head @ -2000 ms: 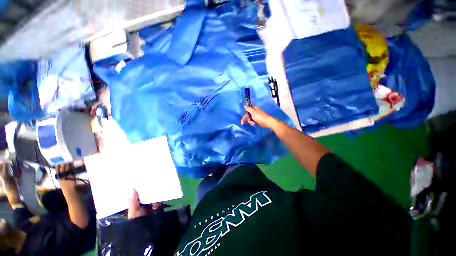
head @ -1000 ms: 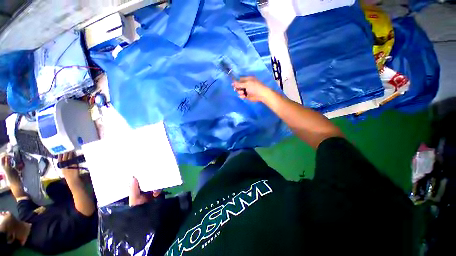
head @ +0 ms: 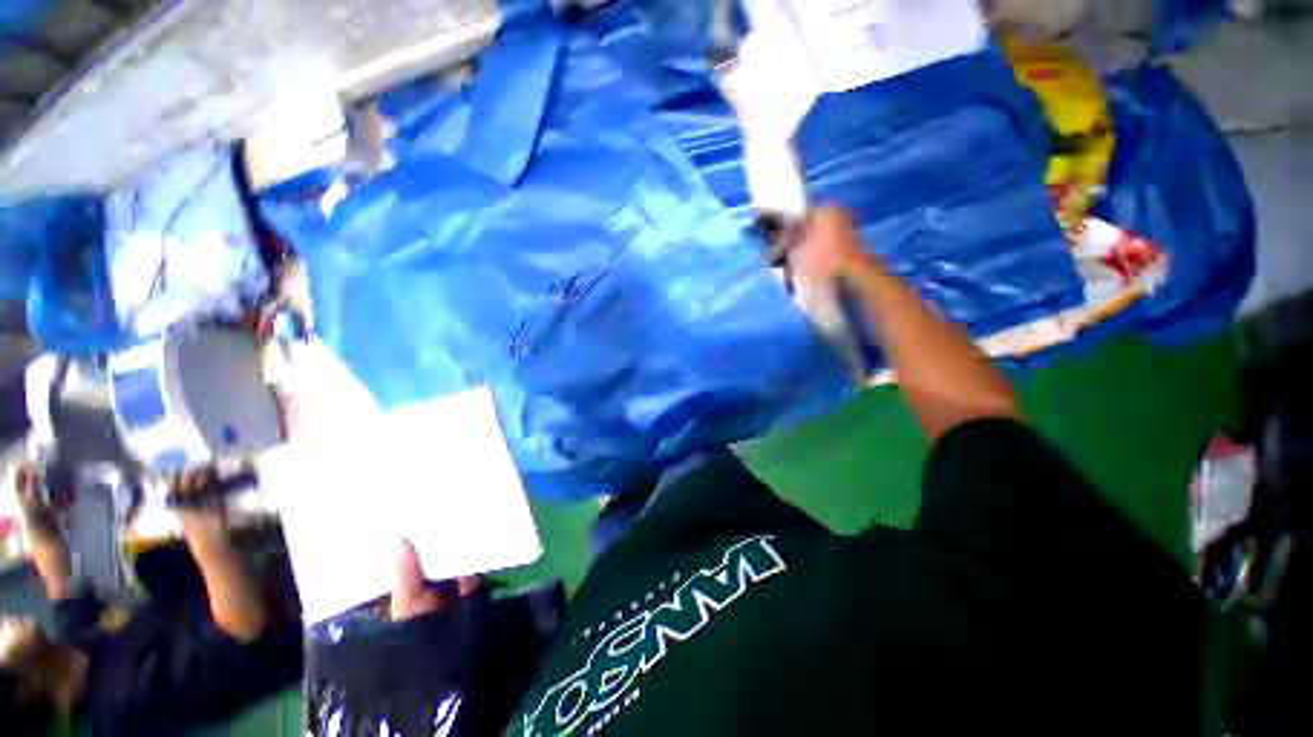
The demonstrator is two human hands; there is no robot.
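A large blue plastic bag (head: 576, 245) lies spread over the table with black handwriting on it. My left hand (head: 413, 579) holds white order sheets (head: 403, 497), thumb on top. A black polybagged garment (head: 432, 662) lies under the sheets at my left forearm. My right hand (head: 824, 248) is blurred, over the gap between the spread bag and the folded blue bags (head: 936, 195), beside a small dark object (head: 772, 233). Whether it still holds the marker pen cannot be told.
A seated person's hand (head: 202, 497) and dark sleeves are at the lower left, near a white and blue-grey rounded box (head: 202, 396). Printed papers (head: 893, 36) lie on the folded bags. A yellow and red printed bag (head: 1063, 115) is at the right table end. The floor (head: 1109, 432) is green.
My right hand has moved right, away from the handwriting on the spread bag to the table strip beside the folded bags. My left hand still holds the sheets. The view has shifted slightly.
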